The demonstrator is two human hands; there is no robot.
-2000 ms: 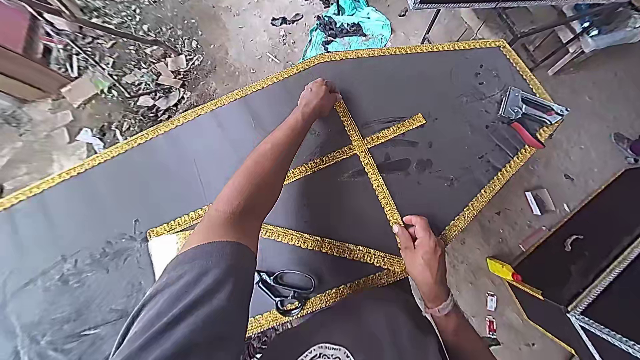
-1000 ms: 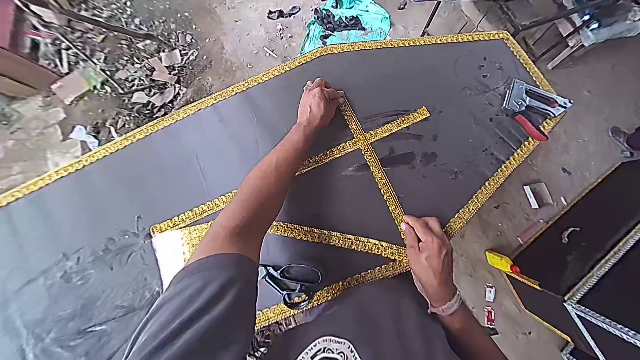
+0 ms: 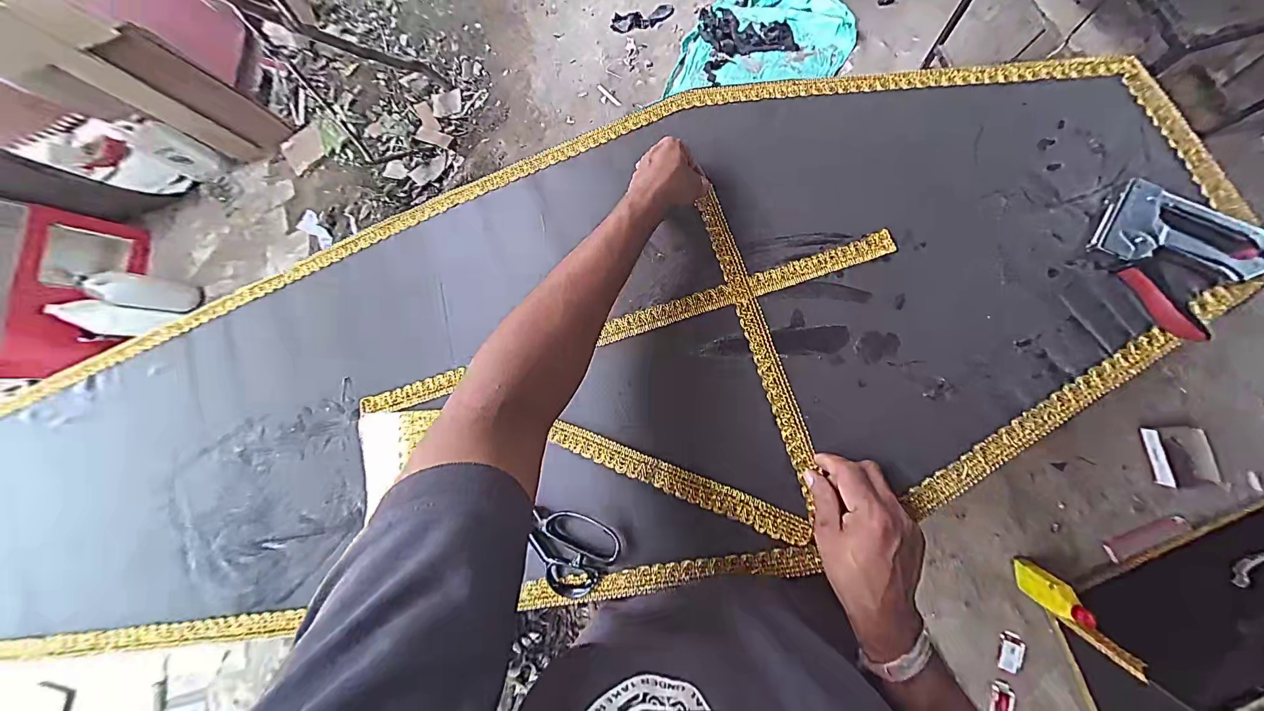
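Observation:
A dark, coffin-shaped panel edged with gold braid trim lies in front of me. On it, one gold braid strip runs lengthwise, crossed by another gold strip. My left hand grips the far end of the crossing strip. Its near part is pinched by my right hand, close to the panel's near edge. A further length of trim slants from a white piece beside my left arm to my right hand. Black-handled scissors lie by the near edge, their blades hidden.
A metal staple gun with a red-handled tool rests at the panel's right end. Beyond the far edge is a turquoise plastic bag on the ground. At lower right stand another dark panel and a yellow tool.
Both hands keep hold of the crossing strip, with little movement. The view has shifted slightly, showing more of the ground at the left.

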